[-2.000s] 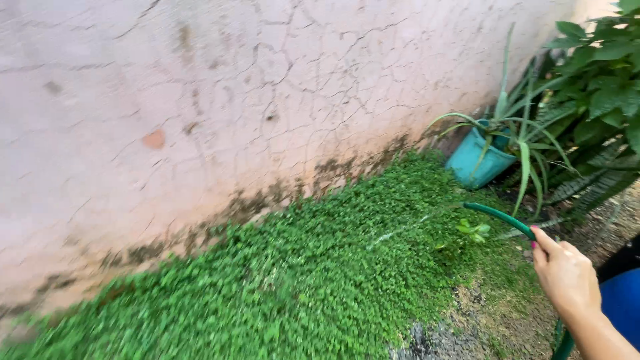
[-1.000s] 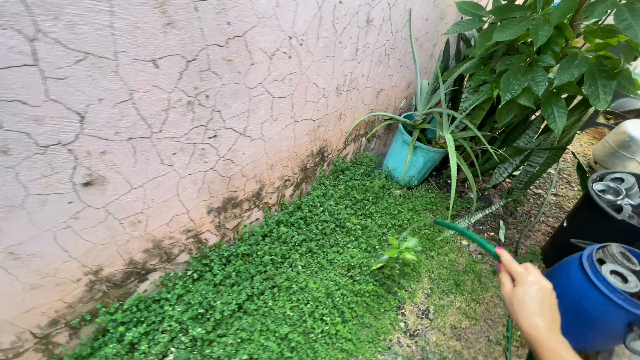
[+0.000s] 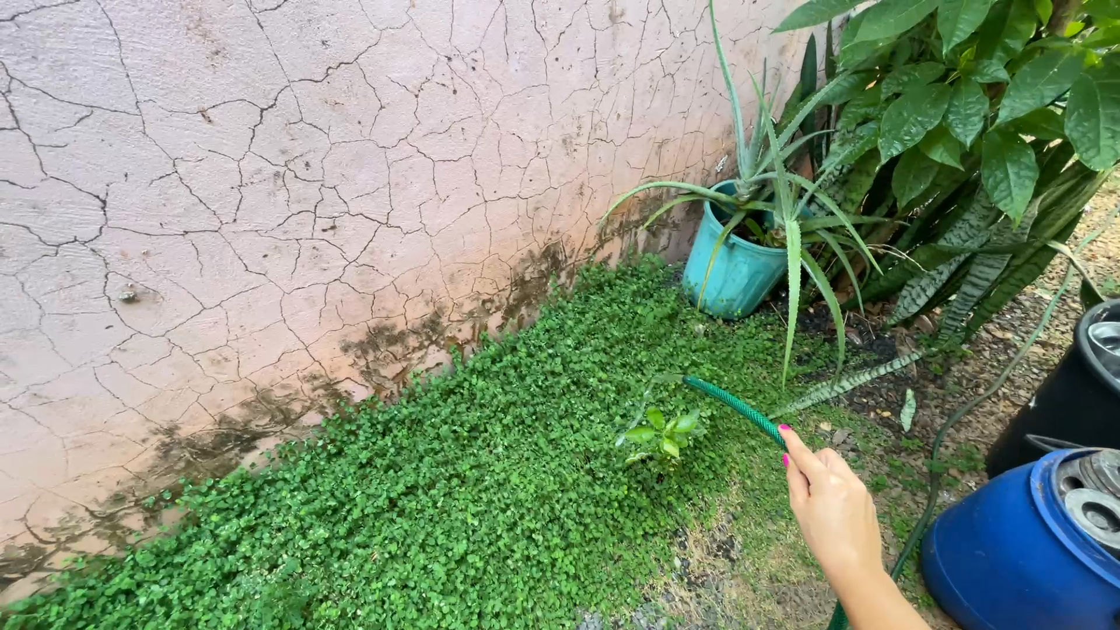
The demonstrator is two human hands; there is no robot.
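My right hand [image 3: 831,503], at the lower right, grips a green garden hose [image 3: 737,404] near its end. A thin stream of water [image 3: 632,416] leaves the hose tip and falls beside a small light-green seedling [image 3: 665,437]. Low green ground cover [image 3: 455,490] spreads around the seedling and along the wall. Beyond the hose tip stands a turquoise plastic bucket [image 3: 733,271] holding an aloe plant [image 3: 774,197]. My left hand is out of view.
A cracked pink plaster wall [image 3: 289,210] borders the ground cover. At right are a blue plastic drum [image 3: 1006,542], a black container [image 3: 1050,402], snake plants [image 3: 984,271] and a broad-leaved shrub [image 3: 1006,96]. The trailing hose [image 3: 945,437] crosses the gravel.
The water stream reached left over the ground cover two seconds ago; now it falls close to the seedling. The view has swung toward the right. My right hand still grips the hose.
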